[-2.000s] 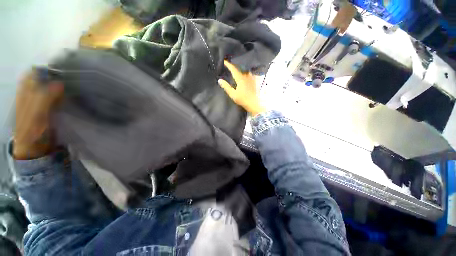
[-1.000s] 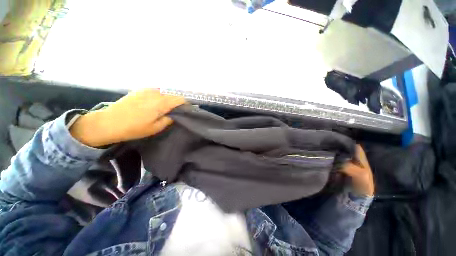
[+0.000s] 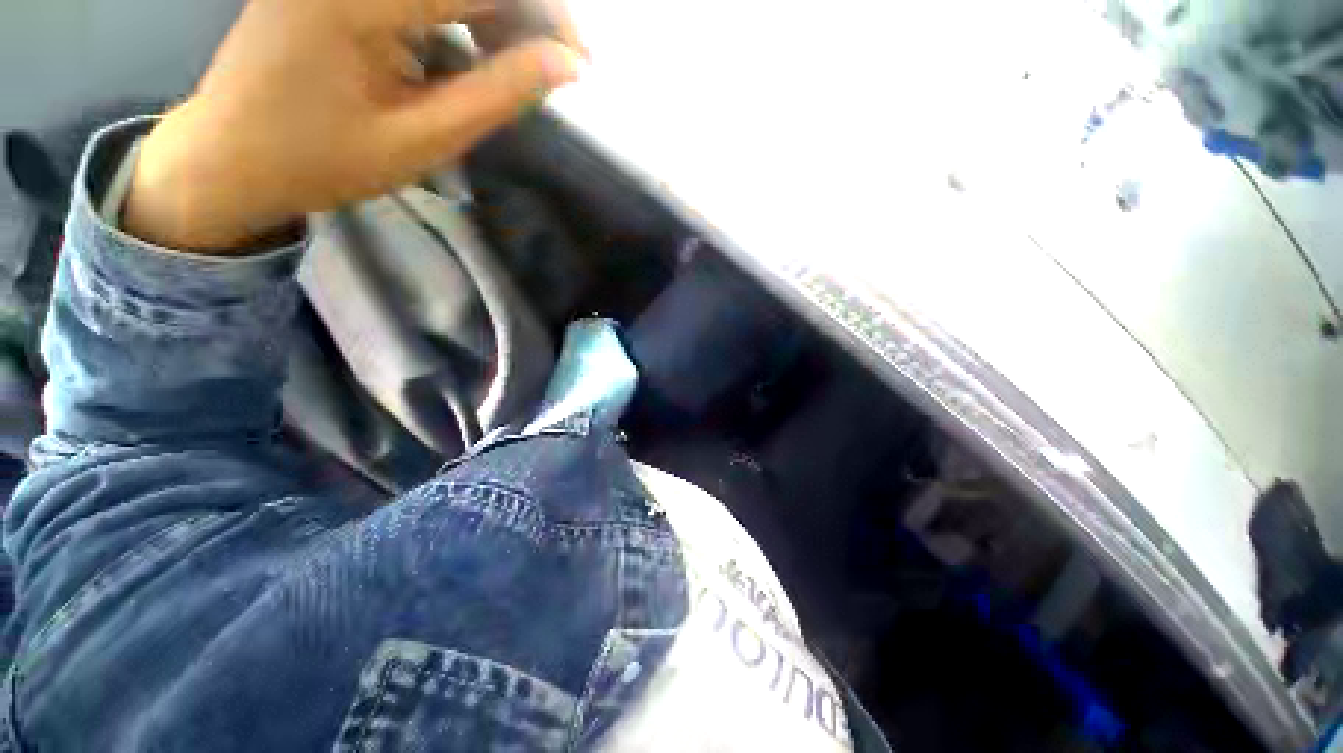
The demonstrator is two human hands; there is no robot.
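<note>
My left hand is at the upper left, beside the table's near edge. Its thumb points right and the other fingers run to the picture's top edge. A small dark and pale patch shows between thumb and fingers; I cannot tell whether it is held cloth. A grey garment hangs in folds below this hand, left of my lap. My right hand is not in view.
The white table fills the upper right, with a measuring tape along its near edge. A black bundle lies at the far right. Blurred machine parts show at the upper right. Dark space lies below the table.
The view has turned and moved. The grey cloth held between both hands across my lap no longer shows there. My left hand is at the upper left, and my right hand has left the picture.
</note>
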